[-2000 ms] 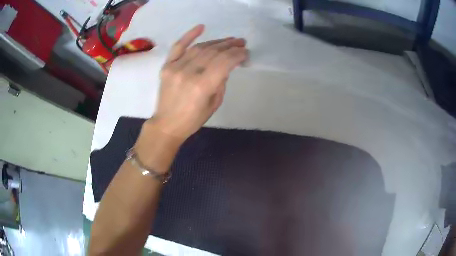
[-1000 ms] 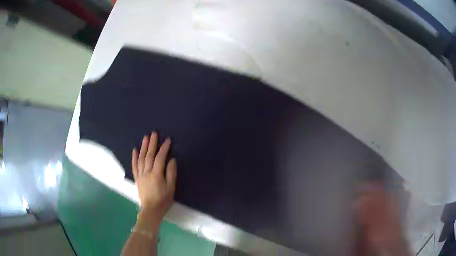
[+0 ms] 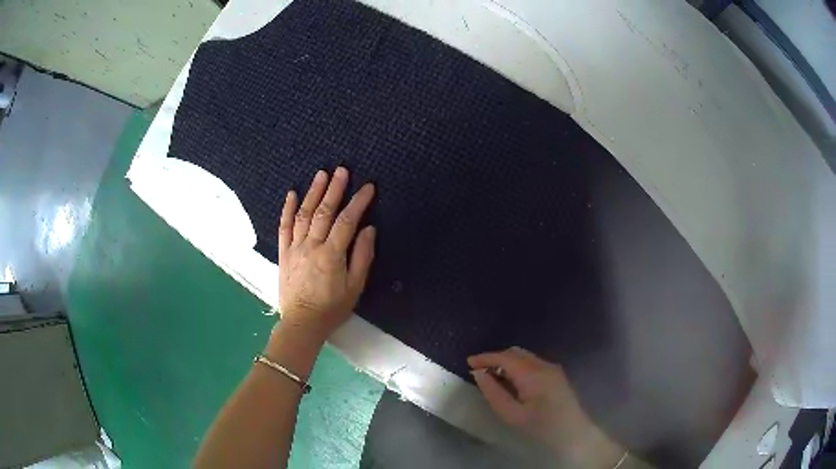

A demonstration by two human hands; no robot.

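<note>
A dark, finely ribbed fabric panel with curved notches lies flat on the off-white table. My left hand lies flat on the panel near its front edge, fingers spread, holding nothing. My right hand is at the panel's front edge, further right, fingers bent and pinched together. Something small shows between its fingertips, too small to name. The right part of the panel looks hazy. An off-white sheet with a curved edge lies behind the panel.
Green floor shows beyond the table's front left edge. A pale cabinet stands at the upper left and a grey surface below it. A blue metal bar is at the upper right. Small white scraps lie at the lower right.
The view has shifted along the table and closer to the panel. My left hand moved from above the table onto the panel. My right hand came into view, then moved left to the panel's front edge.
</note>
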